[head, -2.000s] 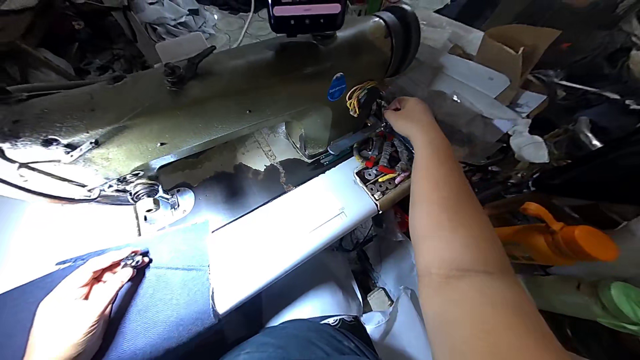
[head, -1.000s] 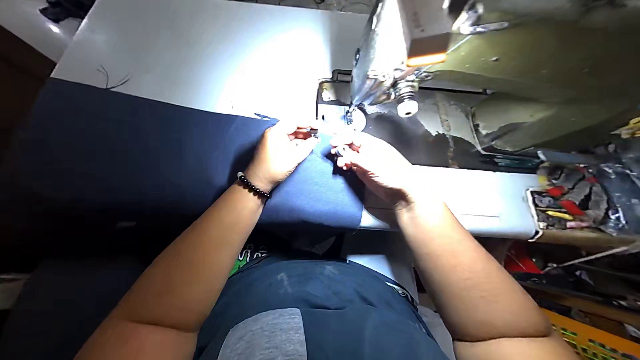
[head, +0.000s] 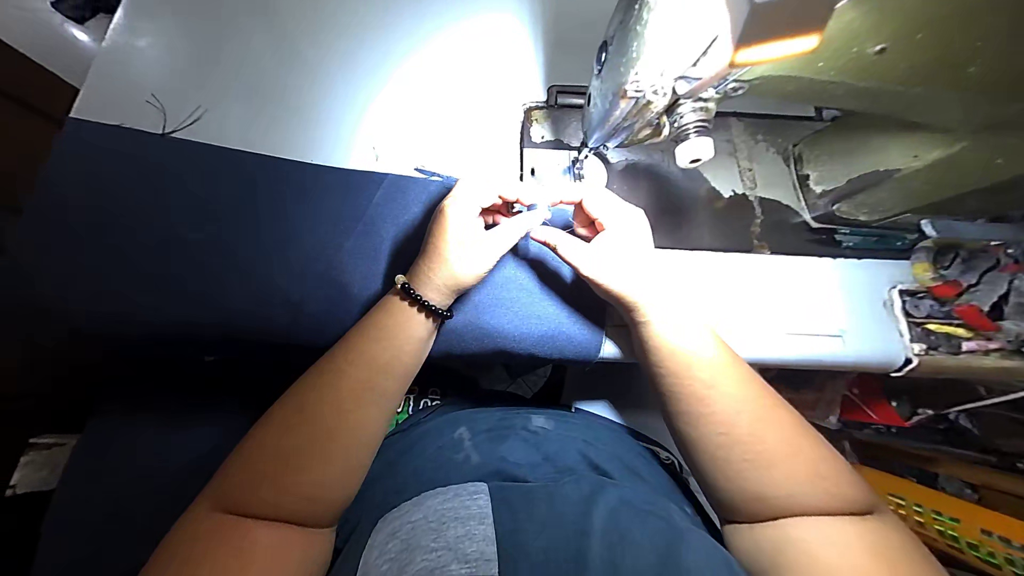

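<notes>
Navy blue fabric (head: 304,240) lies over the sewing machine's bed, its right part brightly lit. Above it, in front of the presser foot (head: 582,164), my left hand (head: 472,232) and my right hand (head: 604,244) are close together with fingertips nearly meeting. A small bluish item, perhaps a bobbin or its thread, shows between the left fingertips; glare hides its exact shape. Thin pale thread seems to run from it toward my right thumb and forefinger, which are curled close to each other. Whether the right fingers pinch the thread cannot be made out.
The sewing machine's head (head: 656,72) stands just beyond my hands. Loose dark threads (head: 176,116) lie at the fabric's far left edge. On the right is a compartment of small parts (head: 960,308), with an orange plastic basket (head: 944,512) below it.
My right hand was at the machine's far right end two seconds ago and is now beside my left hand. The view has swung left. Since one second ago, both hands have stayed close together.
</notes>
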